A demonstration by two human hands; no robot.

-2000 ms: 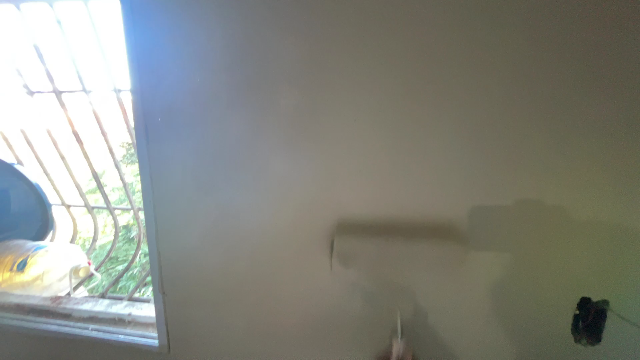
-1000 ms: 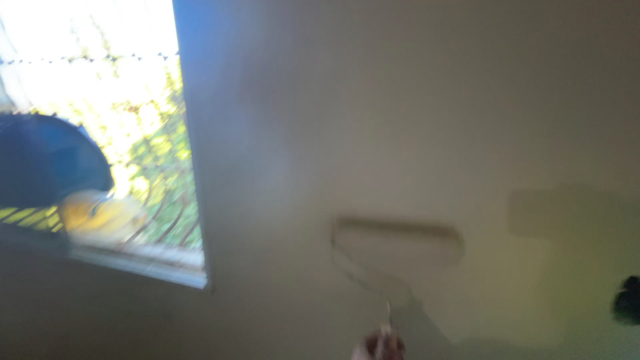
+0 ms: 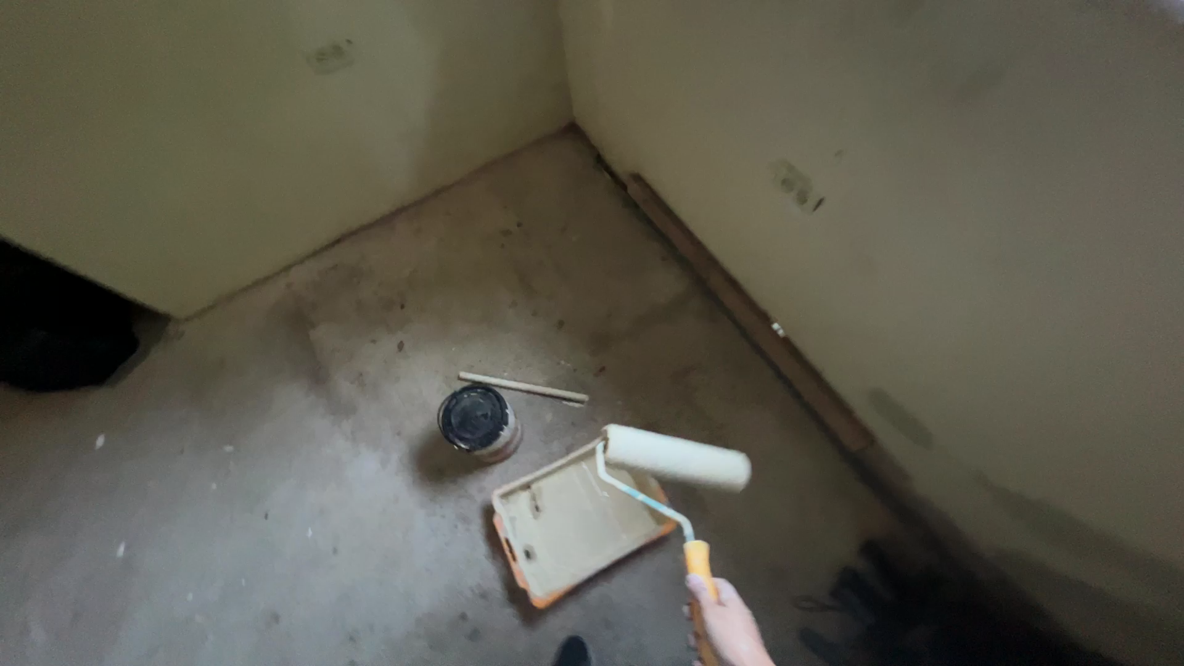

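Note:
My right hand [image 3: 726, 624], at the bottom right of centre, is closed around the yellow handle of a paint roller [image 3: 678, 459]. The roller's pale sleeve is held above the right part of a paint tray [image 3: 583, 523], overlapping its far edge in the view. The tray lies on the floor, with an orange rim and pale paint coating its inside. Just beyond it stands a paint can [image 3: 476, 421] with a dark lid, and a thin stick [image 3: 524, 387] lies behind the can. My left hand is out of view.
Two walls meet at a corner above the concrete floor [image 3: 305, 462]. A brown board [image 3: 749, 310] lies along the foot of the right wall. Dark objects sit at the left edge and lower right. A shoe tip [image 3: 573, 650] shows at the bottom.
The view has swung from the wall beside a barred window down to the floor. The roller, earlier at the wall, is now over the tray, still in my right hand.

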